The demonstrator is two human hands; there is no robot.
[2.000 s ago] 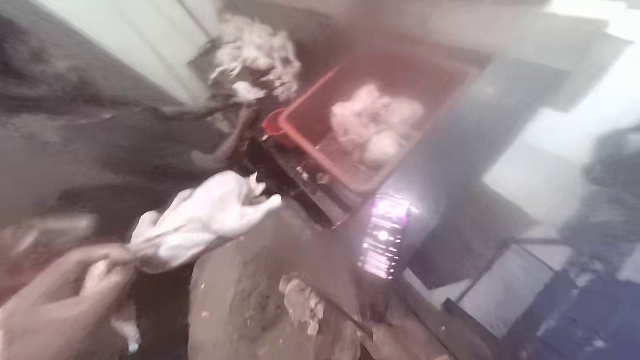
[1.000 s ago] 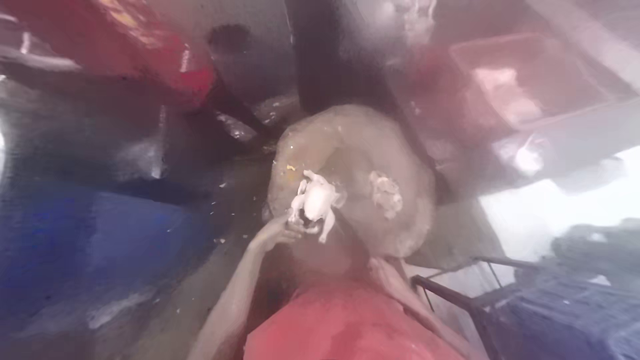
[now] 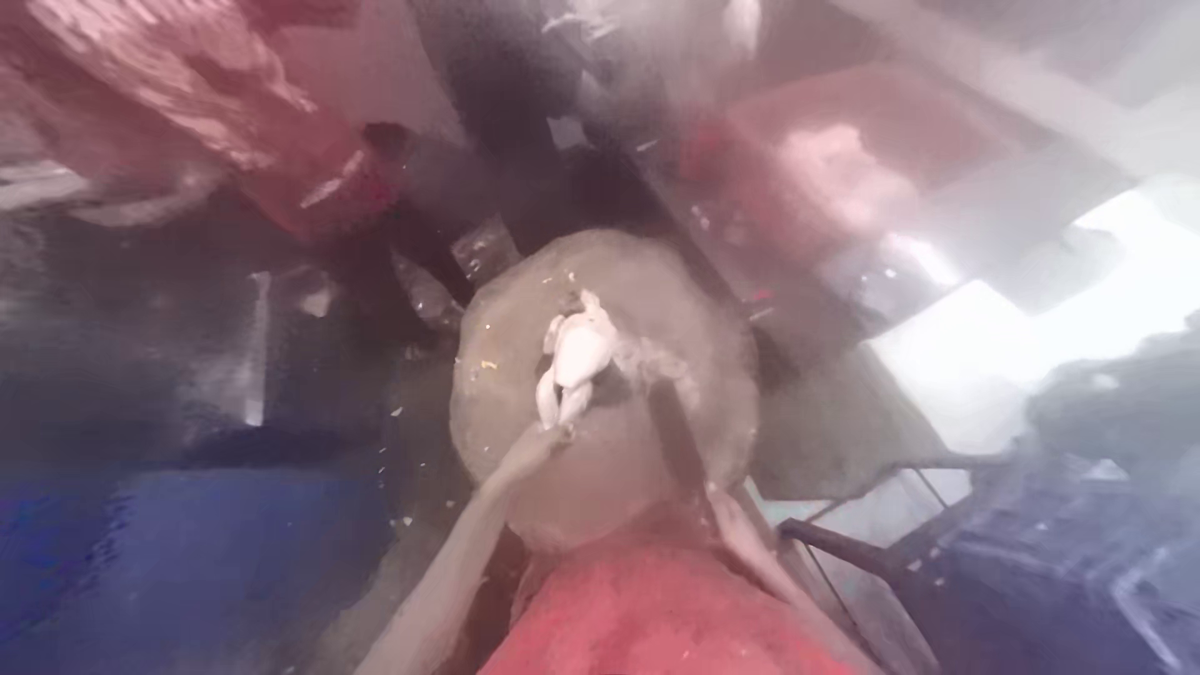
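A plucked whole chicken (image 3: 581,352) lies on a round wooden chopping block (image 3: 506,403), its legs toward me. My left hand (image 3: 548,441) grips the leg ends near the block's lower left part. On the right, my right hand (image 3: 720,502) is closed round the near end of a cleaver-like knife (image 3: 677,436), whose dark blade reaches over the block. Pale poultry pieces (image 3: 656,364) lie just right of the chicken, close to the blade's far end. The picture is hazy, so fingers are hard to make out.
A red plastic tub (image 3: 759,103) holding pale poultry stands at the upper right. A dark metal frame (image 3: 839,547) and a bluish crate (image 3: 1041,581) are at the lower right. Blue material (image 3: 253,553) lies at the lower left.
The chicken, held out to the left two seconds ago, came over the block and now rests with its legs toward me. The view has swung a lot.
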